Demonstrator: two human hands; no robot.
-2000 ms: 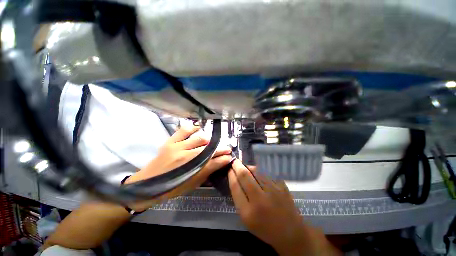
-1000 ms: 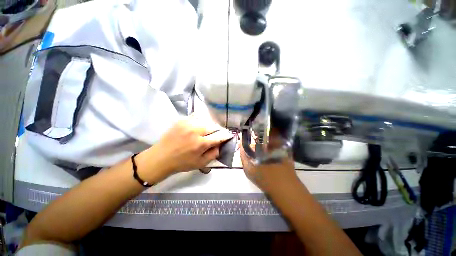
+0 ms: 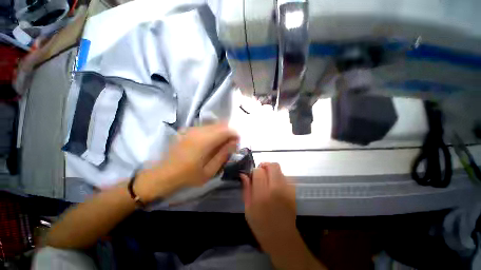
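A light grey garment panel with dark grey edging (image 3: 145,58) lies on the white table left of the needle area. My left hand (image 3: 198,155), blurred, holds its corner near the table's front. My right hand (image 3: 270,195) pinches a small dark grey fabric piece (image 3: 240,164) between its fingertips, left of and in front of the needle. The sewing machine head (image 3: 327,47) with a blue stripe is above, blurred. The lit needle area (image 3: 263,113) has no hand at it; the presser foot is not clear.
A dark angular block (image 3: 364,118) sits right of the needle. Black-handled scissors (image 3: 435,158) and slim yellow-green snips (image 3: 467,158) lie at the right. A printed ruler (image 3: 337,191) runs along the grey front edge. Red and grey items are at the far left.
Both hands have moved from the needle toward the table's front edge, with the dark fabric piece between them. The view has shifted, and the pale garment appears farther right.
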